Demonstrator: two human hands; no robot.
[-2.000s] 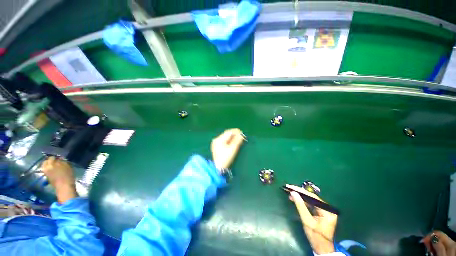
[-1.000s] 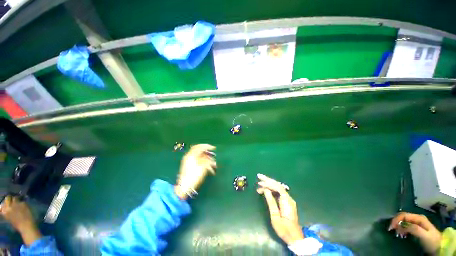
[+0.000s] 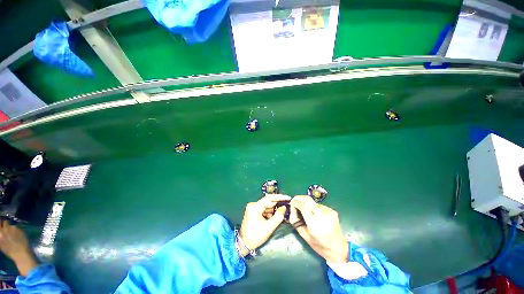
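Observation:
My left hand [image 3: 261, 225] and my right hand [image 3: 318, 225] meet low in the middle of the view. Their fingertips together hold a small dark part [image 3: 284, 210], mostly hidden by the fingers; it may be a round module. One round module with a yellow-gold centre [image 3: 270, 188] lies on the bench just behind my left fingers. Another such module [image 3: 316, 192] lies just behind my right hand. No tweezers show in my right hand.
Round modules lie farther back, at left [image 3: 182, 147], centre [image 3: 253, 124] and right [image 3: 392, 115]. A white box [image 3: 497, 174] with cables stands at right, a slim dark stick [image 3: 457, 194] beside it. Another person's hand [image 3: 14, 244] and pale plates [image 3: 73, 177] are at far left.
My hands have come together around a dark part. The black stick seen earlier in my right hand is gone from it. The neighbour's hand at right has left the view.

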